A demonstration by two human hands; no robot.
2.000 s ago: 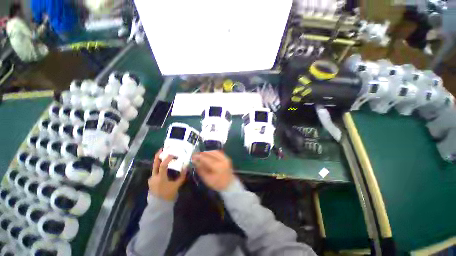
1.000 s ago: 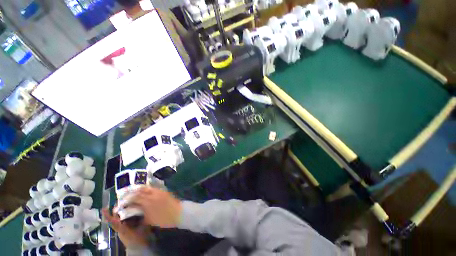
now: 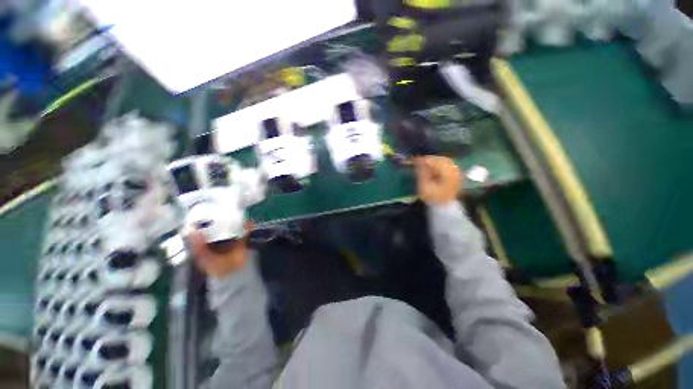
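Note:
My left hand (image 3: 220,257) holds a white dual-lens camera (image 3: 208,199) by its lower end, at the left of the bench. The camera's two dark square panels face up. My right hand (image 3: 438,179) is at the bench's front edge on the right, fingers curled; blur hides whether it holds anything. A second white camera (image 3: 284,158) and a third white camera (image 3: 355,143) stand on the green bench between my hands, in front of the white keyboard (image 3: 235,131).
Dense rows of white camera heads (image 3: 121,310) fill the left side. A bright monitor (image 3: 228,34) stands behind the keyboard. A black case with yellow stickers (image 3: 405,42) is at the back right. A small white label (image 3: 478,174) lies beside my right hand. More white units are top right.
My right hand has left the held camera and moved right to the bench's front edge. My left hand still holds the camera. The head view has turned.

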